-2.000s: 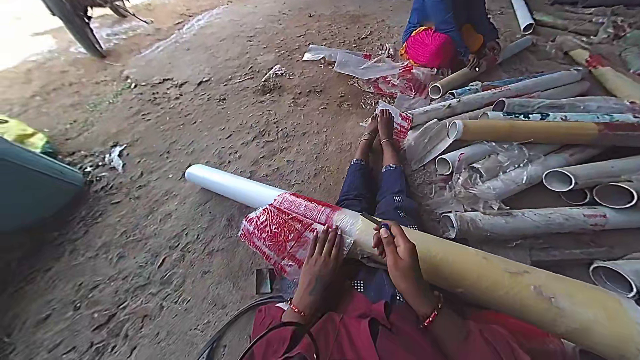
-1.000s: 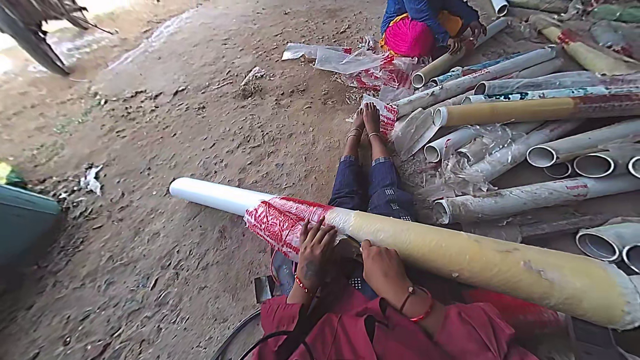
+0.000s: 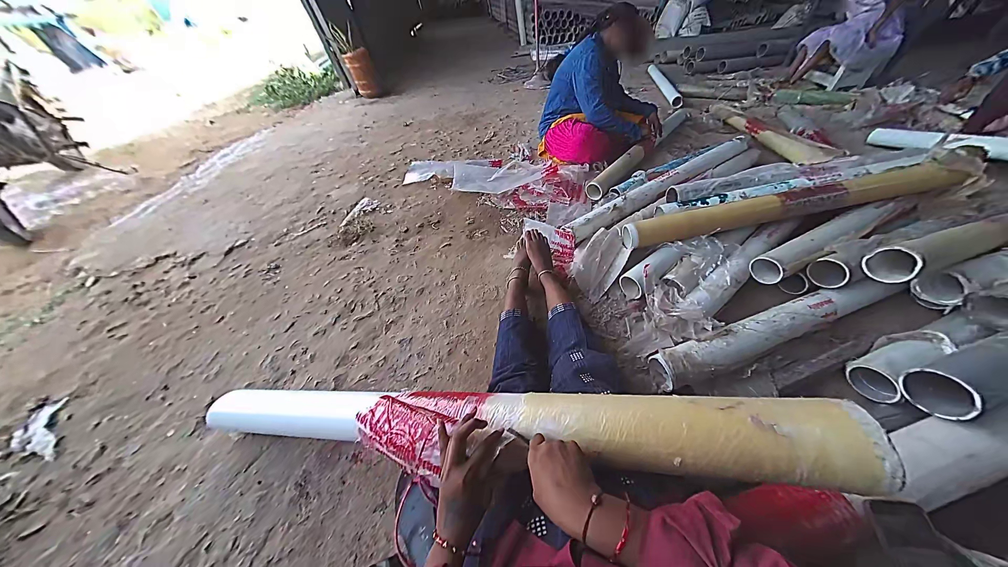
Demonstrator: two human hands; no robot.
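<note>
A long white plastic pipe lies across my lap, partly wrapped in yellowish film and red-printed plastic film. My left hand rests with spread fingers at the near side of the pipe, by the loose red-printed film. My right hand is closed beside it against the yellowish wrap. A thin dark tool, perhaps a blade, sticks out from its fingers; most of it is hidden.
Many wrapped pipes lie on the ground at the right. A person in blue squats beyond my feet, holding a pipe. Torn film lies near them. Another person sits at the back right. Bare soil extends at the left.
The view has tilted upward. The tool end stood up above my right hand two seconds ago; now it points left, low against the wrap.
</note>
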